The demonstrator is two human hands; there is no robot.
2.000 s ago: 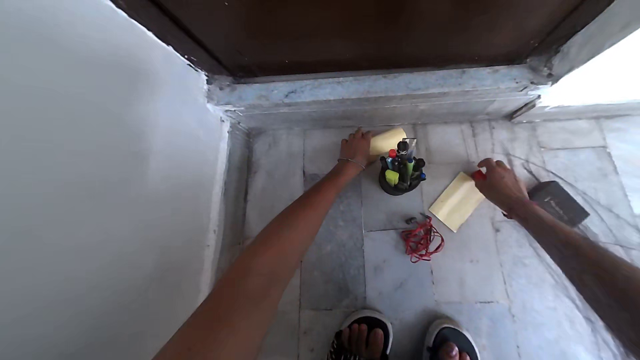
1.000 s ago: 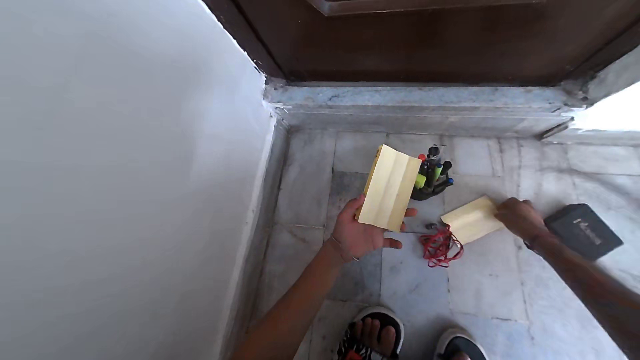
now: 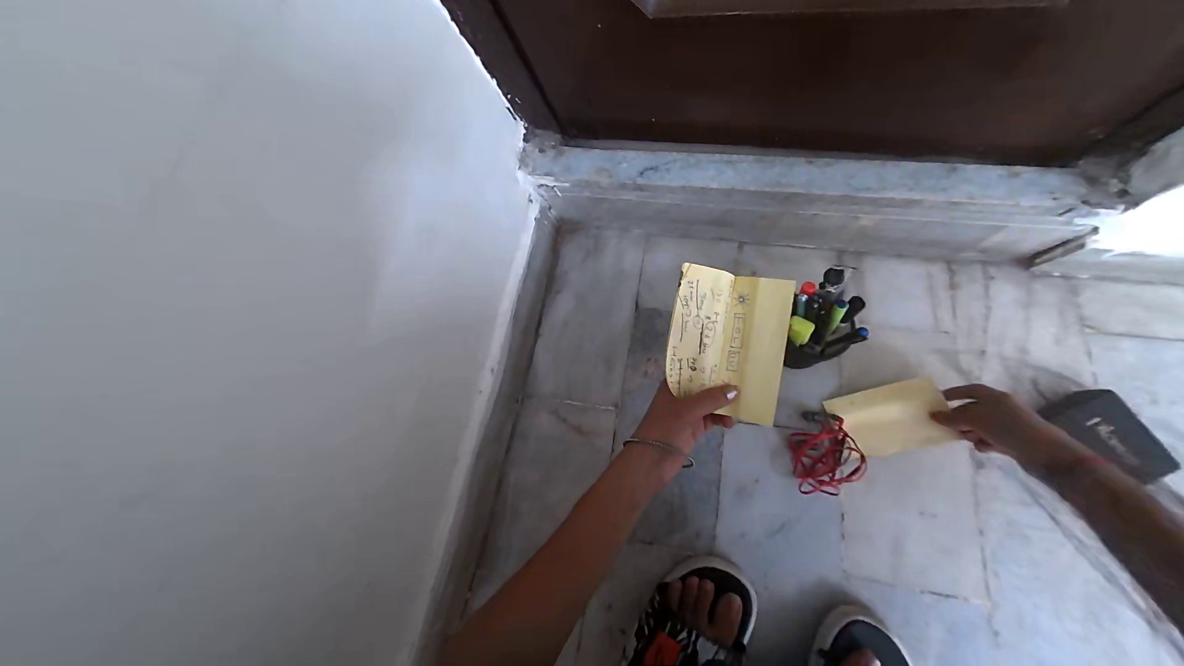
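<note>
My left hand grips a yellow folded paper by its lower edge; the part turned toward me bears handwriting. At the right, my right hand holds the right edge of a plain yellow paper between thumb and fingers. A tangled red cable lies on the floor by that paper's left edge. Behind the two papers stands a dark holder with pens, markers and a yellow-green highlighter, partly hidden by the left paper.
A dark grey box with writing lies beyond my right wrist. A white wall rises at the left, and a brown door stands behind a marble sill. My sandalled feet are at the bottom on the marble tiles.
Two seconds ago my left hand was beside the pen holder; now it holds up the folded paper, with its written side showing. My right hand has moved onto the plain paper's right edge.
</note>
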